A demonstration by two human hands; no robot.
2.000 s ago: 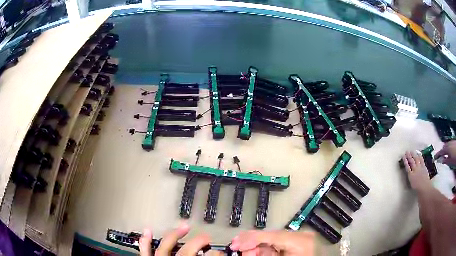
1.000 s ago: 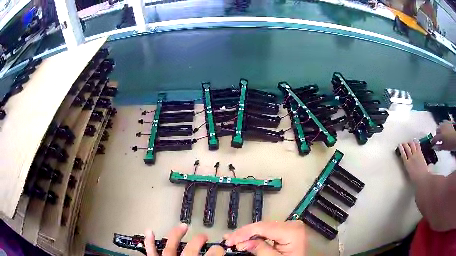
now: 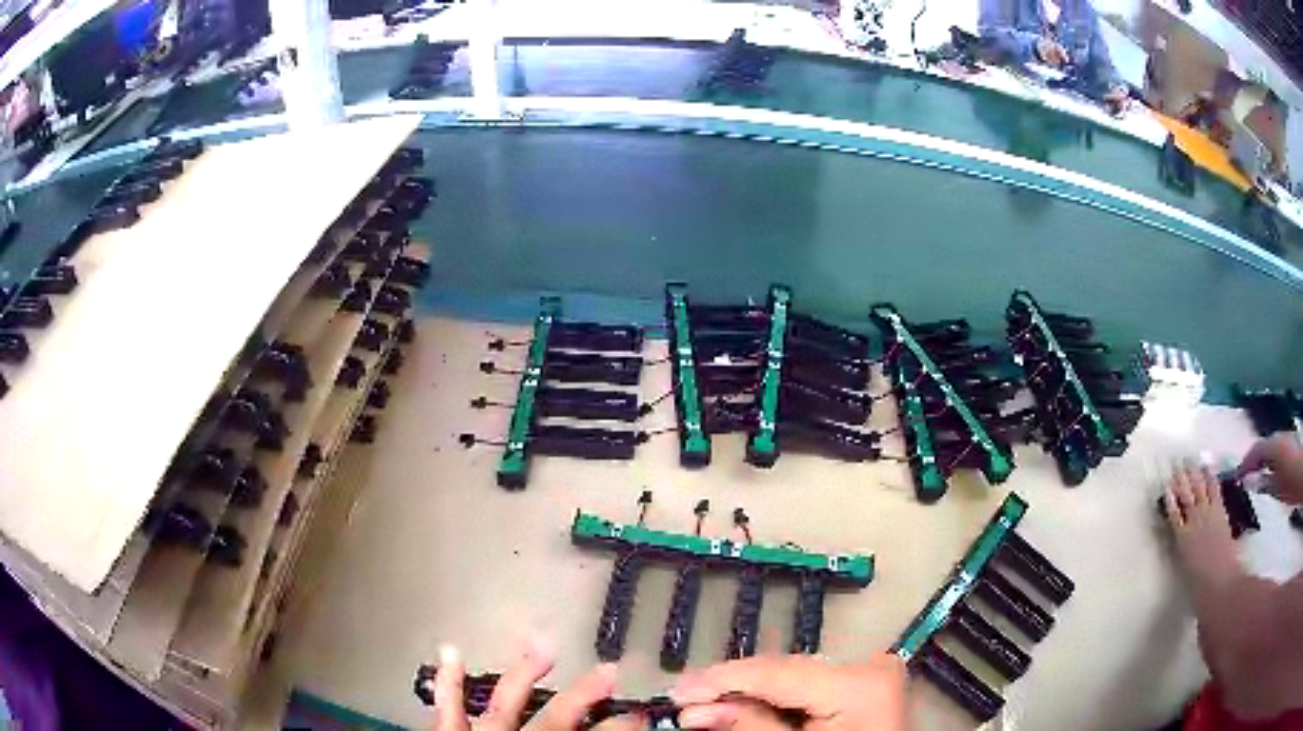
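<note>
At the bottom edge, my left hand (image 3: 500, 696) is on a dark PCB strip assembly (image 3: 446, 688) lying crosswise. My right hand (image 3: 807, 691) holds the same strip from the right; its fingertips meet the left hand's near the middle. Both hands are cut off by the picture's edge. Just beyond them lies a comb-like assembly (image 3: 722, 548), green bar away from me, black modules towards me, wires pointing away. Another assembly (image 3: 965, 578) lies slanted to its right.
Several assemblies (image 3: 529, 393) line the dark green belt (image 3: 800, 214), some overlapping. Cardboard sheets (image 3: 172, 314) are stacked at left with black modules between them. A white ribbed block (image 3: 1172, 374) is at right. Another person's hands (image 3: 1207, 507) work on a dark part there.
The view has shifted, so the bench contents appear further right and lower. Both my hands stay on the strip, with fingers slightly shifted. The laid-out assemblies keep their arrangement.
</note>
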